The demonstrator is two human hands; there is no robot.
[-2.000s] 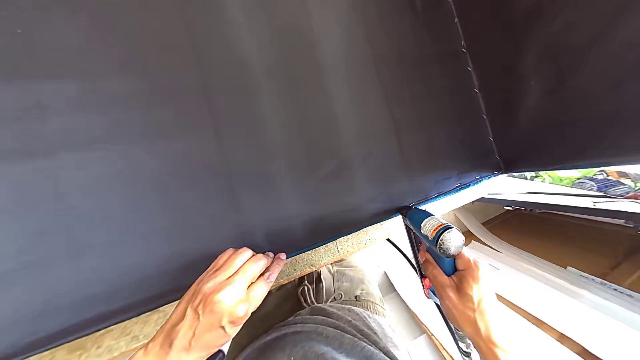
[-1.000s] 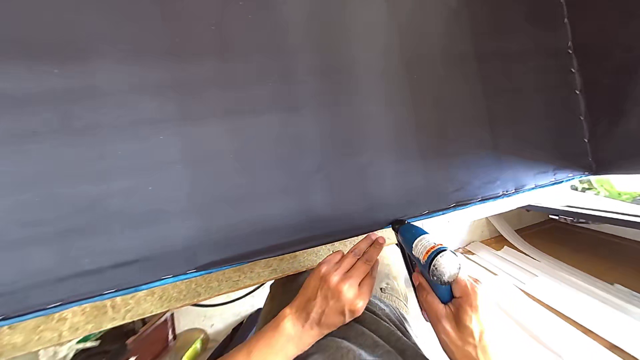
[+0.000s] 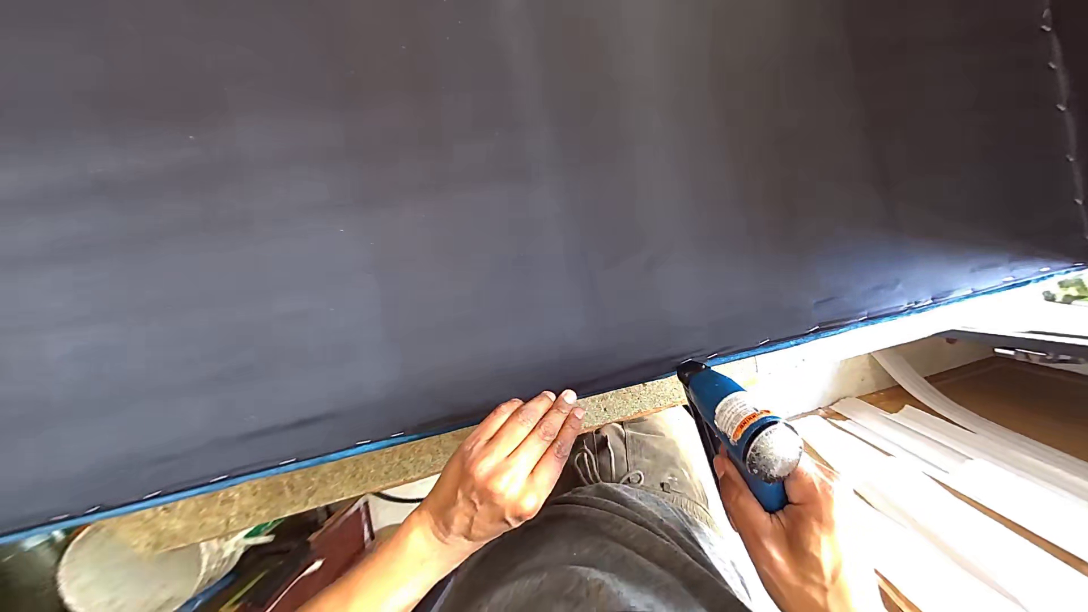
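Note:
A dark fabric sheet (image 3: 476,221) covers a large panel, with staples along its lower edge and a strip of blue material (image 3: 314,459) showing beneath it. My right hand (image 3: 790,527) grips a blue pneumatic staple gun (image 3: 735,412), whose black nose touches the fabric's edge. To its left, my left hand (image 3: 506,467) lies with fingers extended and close together, their tips at the edge over the particleboard rim (image 3: 633,401). It holds no tool. The palms of both hands are hidden.
Long white strips (image 3: 943,476) lie on a brown surface at the lower right. A round whitish container (image 3: 127,569) and assorted clutter are below the board at the lower left. A row of staples (image 3: 1061,108) runs up the far right of the fabric.
The view has shifted left along the panel. My left hand has come nearer to the staple gun since the oldest frame. The staple gun's nose is now farther left along the edge.

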